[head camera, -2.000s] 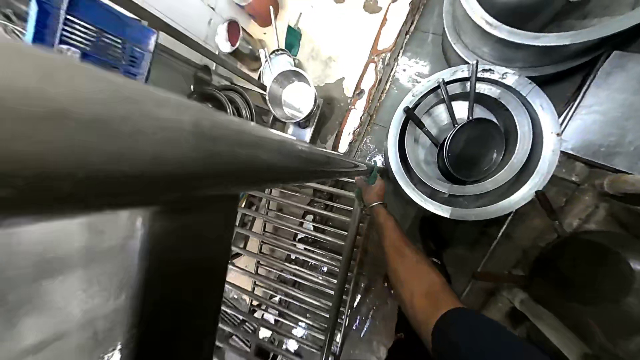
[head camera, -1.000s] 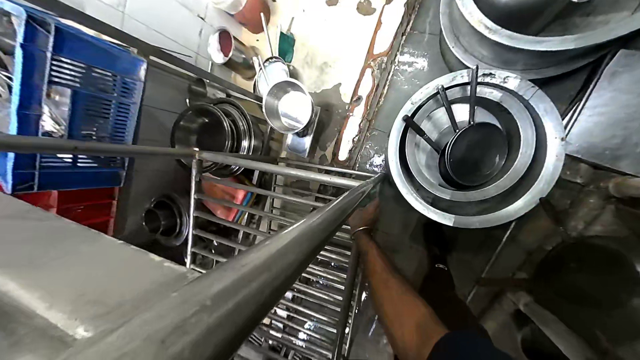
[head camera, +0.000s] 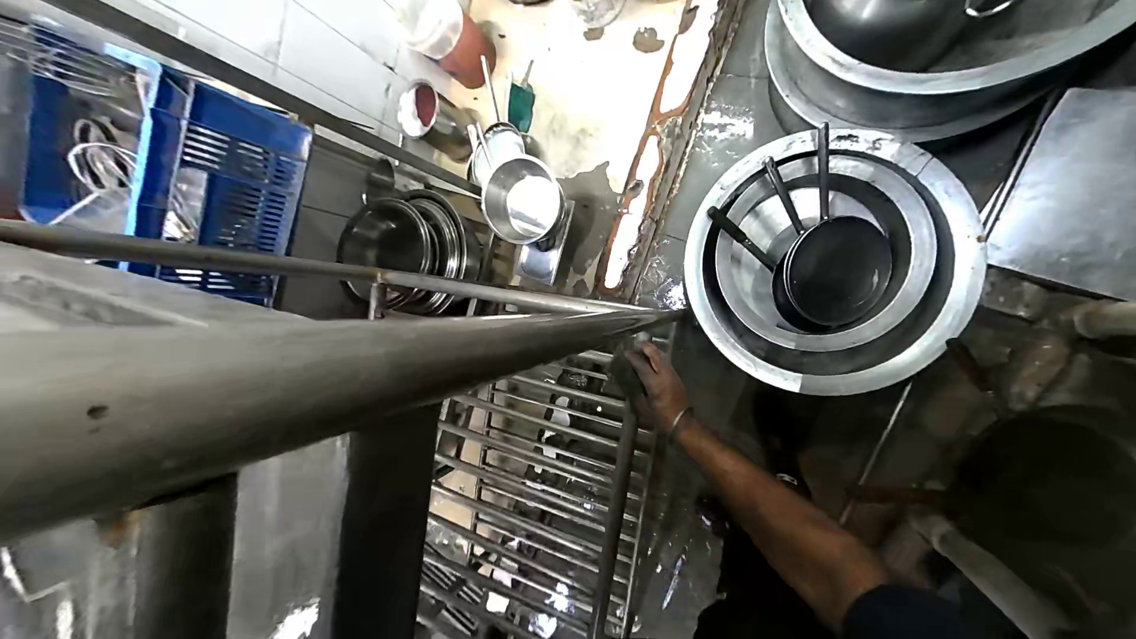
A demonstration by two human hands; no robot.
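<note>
My right hand point(head camera: 655, 383) reaches in from the lower right, a thin band at its wrist. It is closed around a dark pad point(head camera: 627, 374), apparently a scouring pad, pressed against the end upright of a metal rack point(head camera: 619, 497) with slatted shelves. A thick metal tube point(head camera: 355, 364) crosses the view just above the hand. Right of the hand, black-handled pans point(head camera: 839, 271) rest inside nested wide metal pots point(head camera: 963, 266). My left hand is not in view.
Blue plastic crates point(head camera: 235, 169) holding utensils stand at upper left. Steel bowls point(head camera: 386, 244) and a small saucepan point(head camera: 522, 200) lie behind the rack. Larger pots point(head camera: 941, 84) fill the upper right, beside a flat metal sheet point(head camera: 1069, 200). The floor point(head camera: 679, 532) looks wet.
The view has shifted, bringing the crates and bowls further into sight. My right hand has stayed at the rack's end, now a little lower along it than two seconds ago.
</note>
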